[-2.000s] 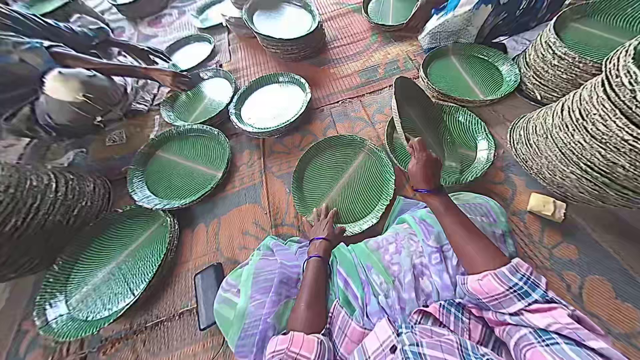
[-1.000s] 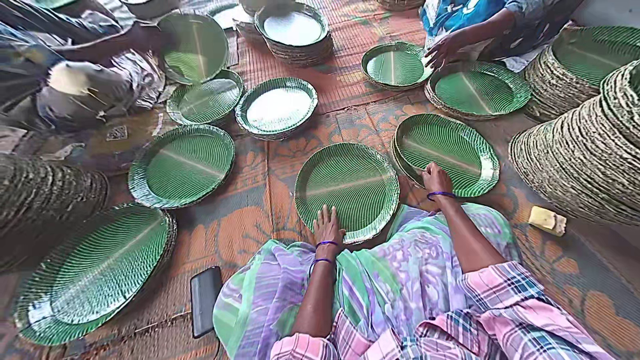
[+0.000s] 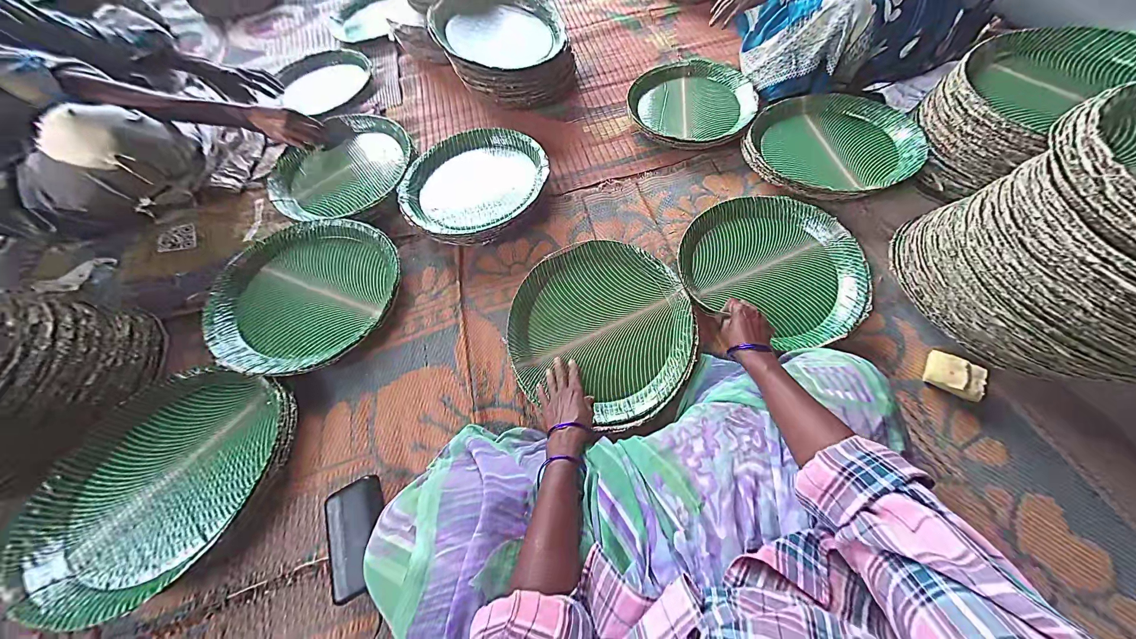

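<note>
Before my lap lies a round green leaf-patterned plate (image 3: 603, 328), with at least one more rim under its lower edge. My left hand (image 3: 565, 397) rests on its near left rim, fingers spread, gripping nothing. To its right is another green leaf-patterned plate (image 3: 777, 266), its left edge against the first plate. My right hand (image 3: 744, 327) is at this plate's near left rim with curled fingers; whether they pinch the rim is hidden. Purple bangles circle both wrists.
Tall plate stacks (image 3: 1021, 240) stand at the right, near a yellow block (image 3: 955, 375). More green plates (image 3: 302, 297) lie at the left, by a black phone (image 3: 352, 537). A co-worker's hand (image 3: 282, 125) touches a plate at upper left. Another person sits at upper right. A patterned mat (image 3: 426, 417) covers the floor.
Two seconds ago my right hand held a plate tilted up over the right-hand pile; now a plate lies flat there. My left hand has stayed on the middle plate.
</note>
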